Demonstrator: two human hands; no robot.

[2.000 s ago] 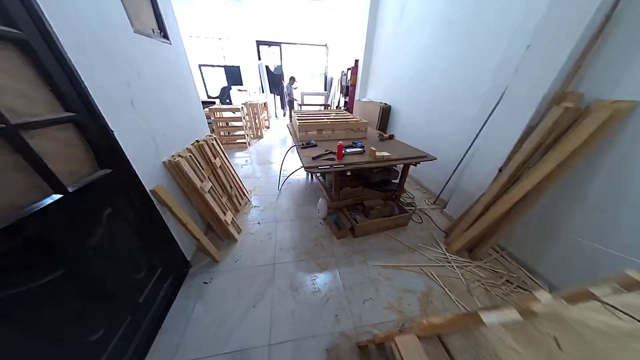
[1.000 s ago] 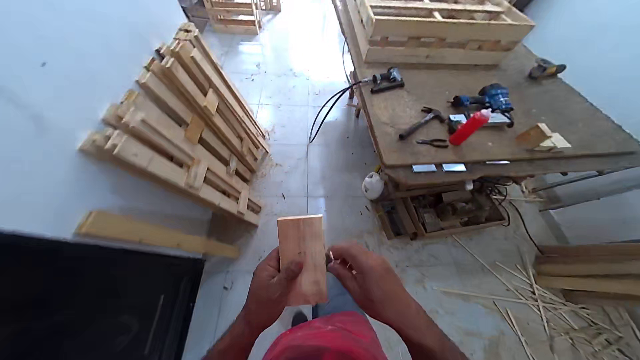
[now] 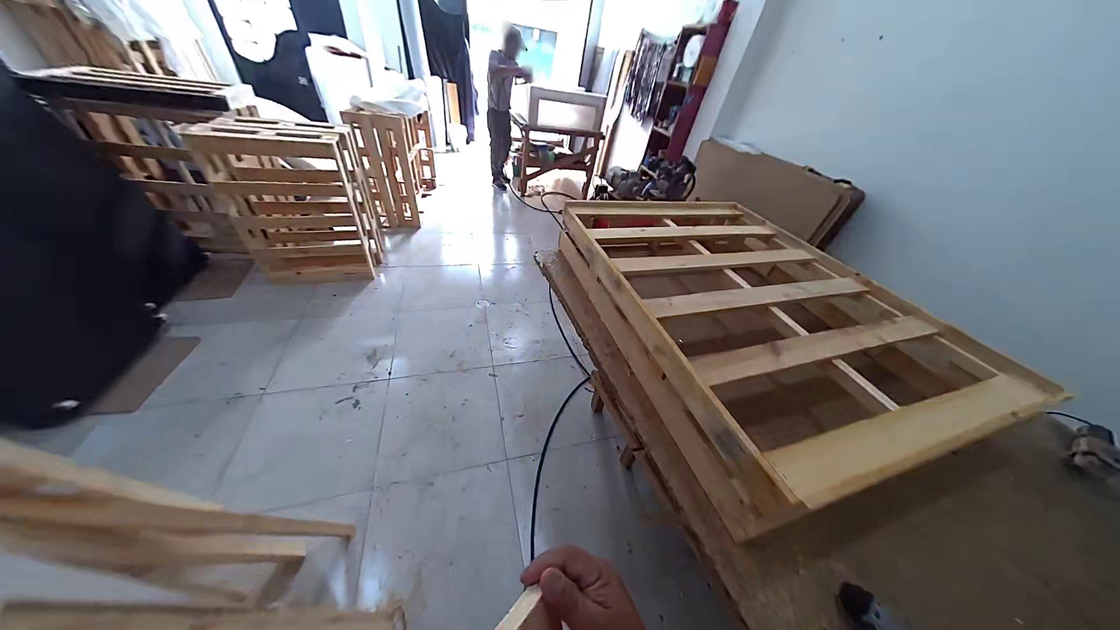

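Observation:
At the bottom edge of the head view, my right hand (image 3: 584, 591) is closed on a small wooden board (image 3: 523, 608). Only the upper end of this board shows, and the rest lies below the frame. My left hand is out of view. A large slatted wooden frame (image 3: 779, 350) lies on the worktable (image 3: 927, 525), to the right of and beyond my hand. Part of a dark tool (image 3: 862, 604) shows on the table near the bottom edge.
Slatted wooden frames (image 3: 297, 201) stand at the left, with blurred pallet-like frames (image 3: 157, 534) nearer. A black hose (image 3: 544, 464) crosses the tiled floor beside the table. A person (image 3: 506, 105) stands far back near a small workbench (image 3: 556, 153). Brown sheets (image 3: 761, 188) lean on the right wall.
The view has moved forward along the table and lifted. A second ago both my hands were at the board; now only my right hand and the board's end show.

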